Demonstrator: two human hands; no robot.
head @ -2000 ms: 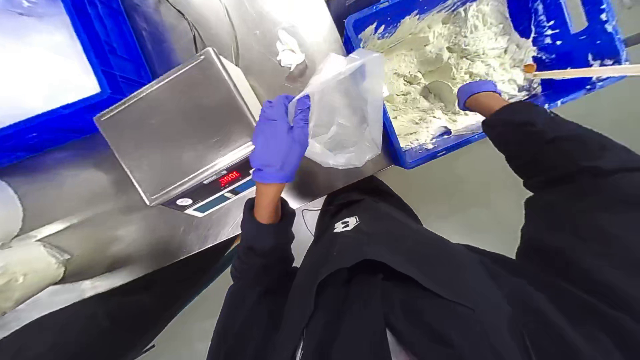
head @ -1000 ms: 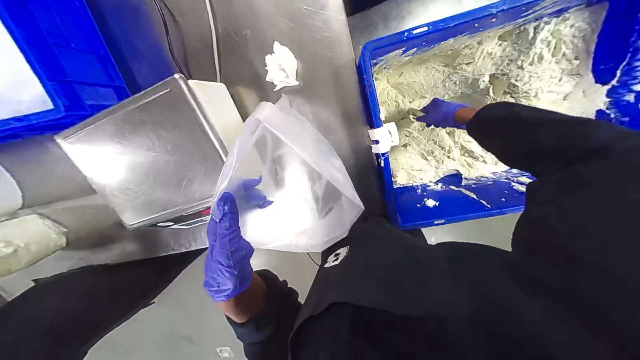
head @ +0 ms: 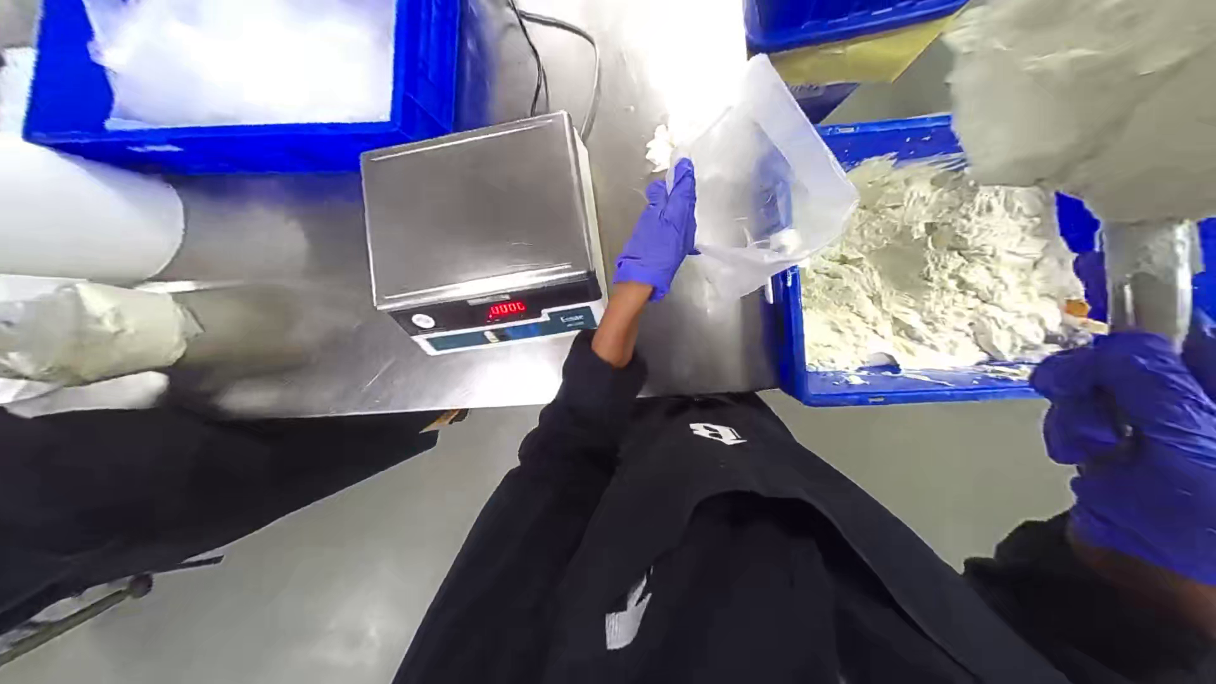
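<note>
My left hand [head: 660, 228], in a purple glove, grips the near-left edge of a clear plastic bag [head: 760, 190], whose mouth gapes. At the far right my right hand [head: 1130, 446], also gloved, is closed around the metal handle of a scoop [head: 1083, 104] heaped or coated with pale cream paste; the scoop is raised close to the camera. Below it lies a blue crate [head: 855, 388] holding a thick mass of the same paste [head: 921, 266]. Left of my left hand, a bench scale [head: 480, 214] stands with a bare steel platform and a lit red display.
A blue crate [head: 256, 147] lined with white plastic stands at the upper left. Wrapped rolls or filled bags [head: 95, 332] lie at the left edge. Cables [head: 541, 57] run behind the scale. A small white scrap [head: 659, 147] rests on the steel table [head: 418, 375].
My right hand has come up out of the paste, now with the loaded scoop, to the far right. The bag in my left hand has moved away from the scale, toward the paste crate.
</note>
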